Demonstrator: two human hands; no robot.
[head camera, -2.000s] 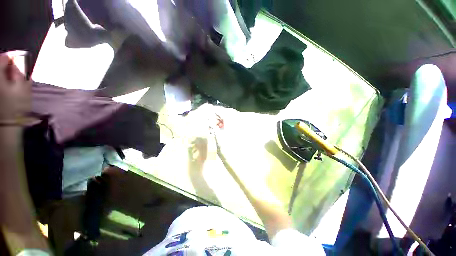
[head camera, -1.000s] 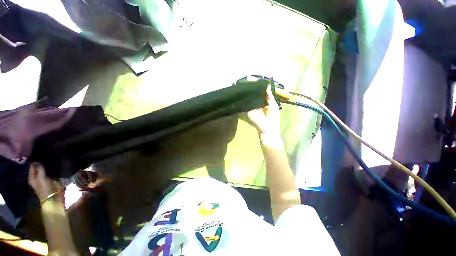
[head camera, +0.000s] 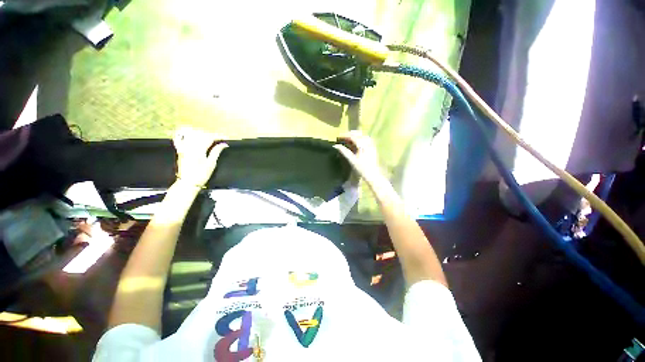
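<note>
A long dark garment panel (head camera: 276, 164) lies along the front edge of the yellow-green ironing table cover (head camera: 212, 92). White cloth with dark strips (head camera: 258, 205) hangs below its dark edge. My left hand (head camera: 194, 159) holds the panel's top edge near its middle, thumb towards the right. My right hand (head camera: 357, 152) holds its right end. The fingertips of both hands are partly lost in glare or behind the cloth. The steam iron (head camera: 332, 60), with its yellow handle, stands on the cover beyond my right hand, untouched.
A blue hose (head camera: 488, 141) and a tan-yellow hose (head camera: 523, 145) run from the iron to the lower right. Dark pieces (head camera: 35, 152) with pale grey-blue layers lie at the left. Grey and white cloth (head camera: 95, 28) is at the far left. A pale padded board (head camera: 559, 92) stands at the right.
The panel, stretched up at a slant a second ago, now lies level along the table's front edge. My left hand has moved right along it. The iron is no longer covered by cloth.
</note>
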